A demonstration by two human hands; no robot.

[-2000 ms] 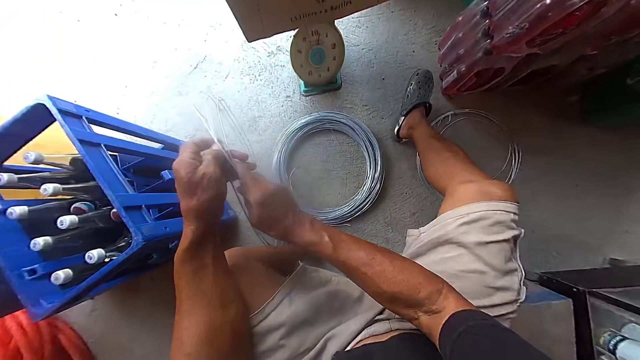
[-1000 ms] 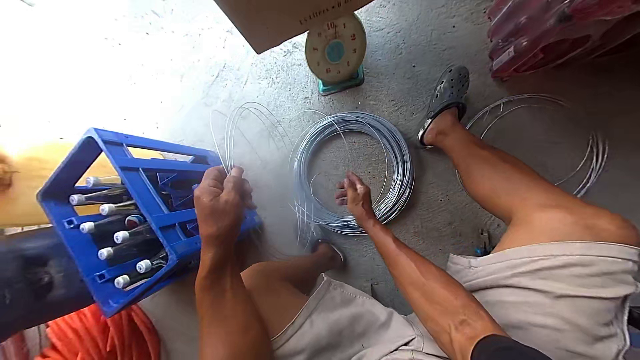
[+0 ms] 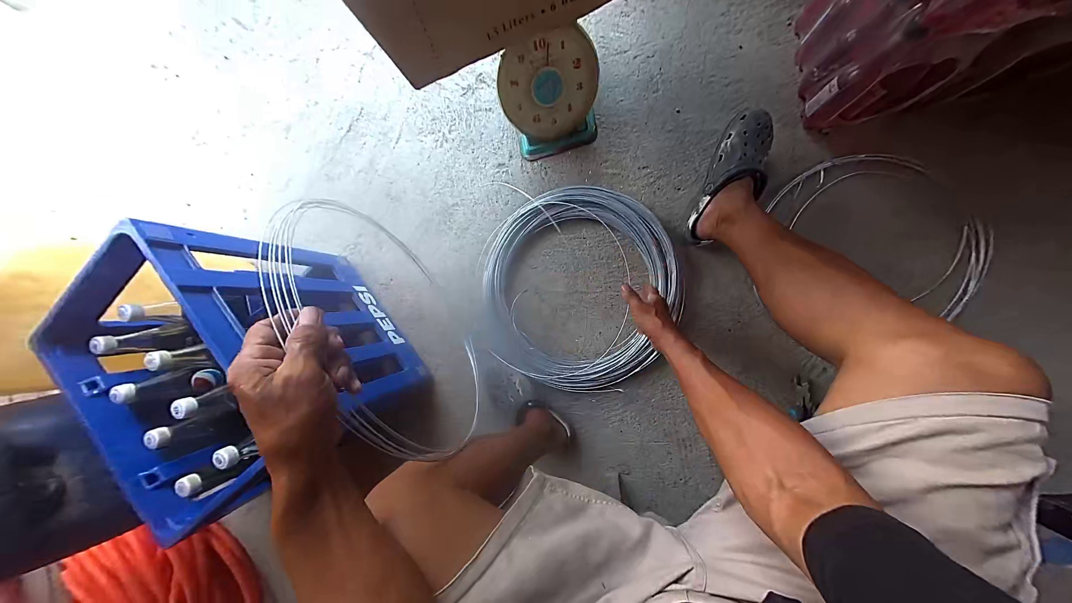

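My left hand (image 3: 293, 373) is closed around a small looped bundle of thin metal wire (image 3: 280, 251), in front of the blue plastic crate. The loops rise above the fist and curve down below it. A larger coil of galvanized wire (image 3: 511, 335) lies flat on the concrete floor between my feet. My right hand (image 3: 651, 311) is at the coil's right inner edge, thumb and fingers near a strand; whether it grips the strand is not clear. Loose wire ends stick out from the coil at its top and bottom.
The blue Pepsi crate (image 3: 159, 276) with capped bottles stands at left, above an orange bundle (image 3: 167, 569). A dial scale (image 3: 548, 84) stands beyond the coil, under a cardboard box (image 3: 452, 38). More wire loops (image 3: 976, 268) lie beyond my right leg; wrapped red bottles (image 3: 904, 59) are top right.
My hands were together two seconds ago and are now apart, the right one at the large coil. The wire in my left hand now spreads into wider loops. The view has shifted.
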